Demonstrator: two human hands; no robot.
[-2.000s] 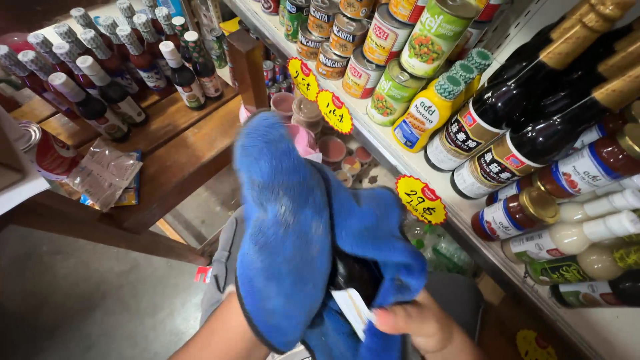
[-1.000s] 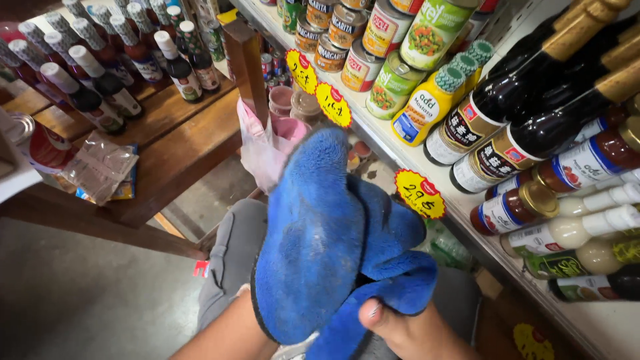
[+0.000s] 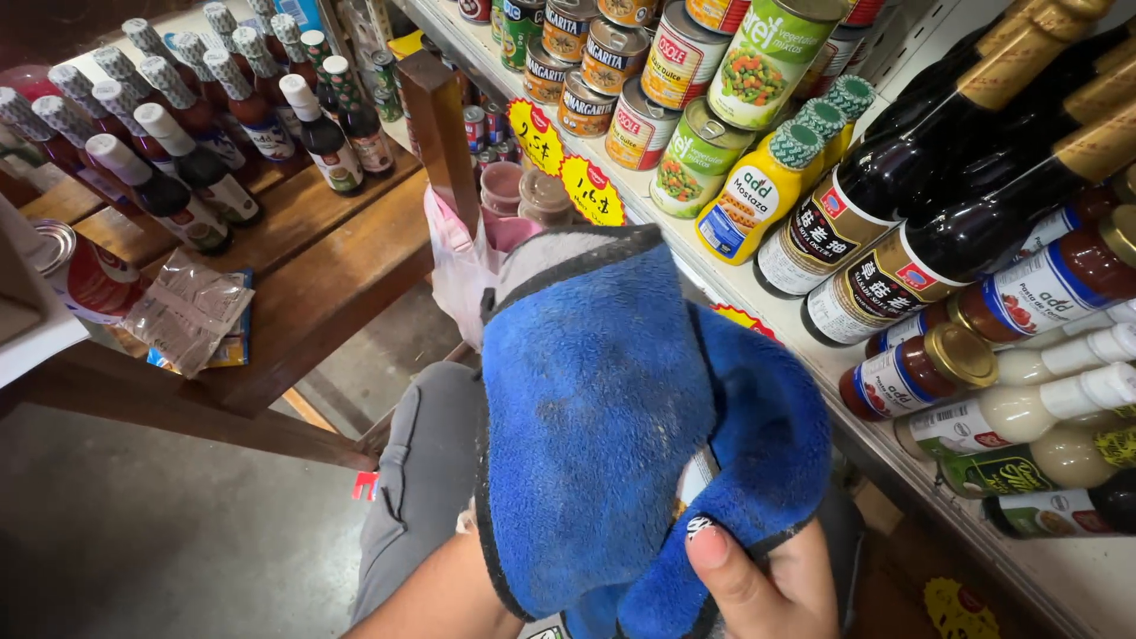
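A blue microfiber cloth [image 3: 595, 399] with a black edge and dark smudges hangs over my left hand, which it hides; only the forearm shows below it. In the lower middle, my right hand [image 3: 763, 577] pinches a fold of the same cloth between thumb and fingers. Between the folds shows a sliver of a white label [image 3: 697, 479], on an item otherwise wrapped from sight. The cloth's grey underside [image 3: 568, 257] is turned up at the top.
A white shelf [image 3: 896, 461] on the right holds cans [image 3: 683, 169], a mustard bottle [image 3: 754, 204], soy sauce bottles [image 3: 834, 222] and jars [image 3: 919, 368]. A wooden rack [image 3: 311, 266] at left bears sauce bottles [image 3: 177, 200], a can and packets. A pink plastic bag [image 3: 461, 257] hangs between them.
The cloth has shifted around the wrapped item; its upper end now folds open to show grey. A dark part and white label, seen between the folds two seconds ago, are mostly covered.
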